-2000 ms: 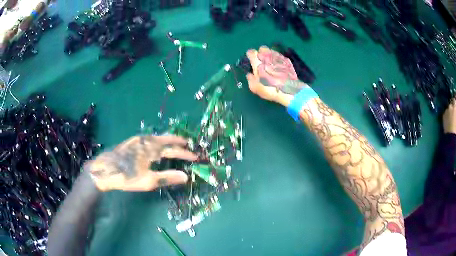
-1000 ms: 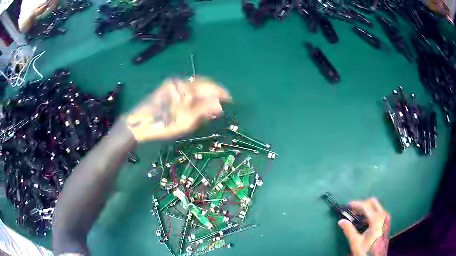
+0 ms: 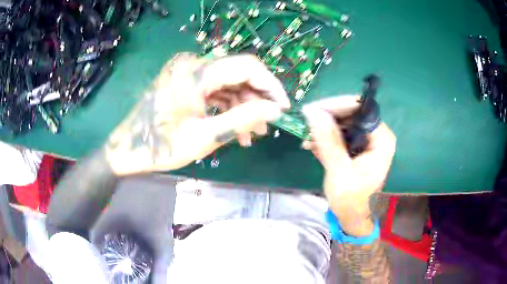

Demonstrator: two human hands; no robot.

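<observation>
A green circuit board (image 3: 291,123) is between my two hands near the table's front edge. My left hand (image 3: 239,105) grips its left end with thumb and fingers. Thin wires with a small silvery end part (image 3: 214,162) hang below my left hand. My right hand (image 3: 350,138) holds a black plastic housing (image 3: 364,119) in its palm, narrow end pointing up, and its thumb and finger are at the board's right end. Whether they touch the board is blurred. The loose board pile (image 3: 278,41), green strips with red wires, lies beyond my hands.
A large dark pile of fitted units (image 3: 55,61) lies at the left. A smaller cluster of black units (image 3: 487,72) lies at the far right. Red stools (image 3: 408,236) show below the table edge (image 3: 439,192). A person in dark clothing is at the lower right.
The view has tilted down towards the table edge and my lap. My left hand has come back with a green board. My right hand, still holding the black housing, has moved in beside it.
</observation>
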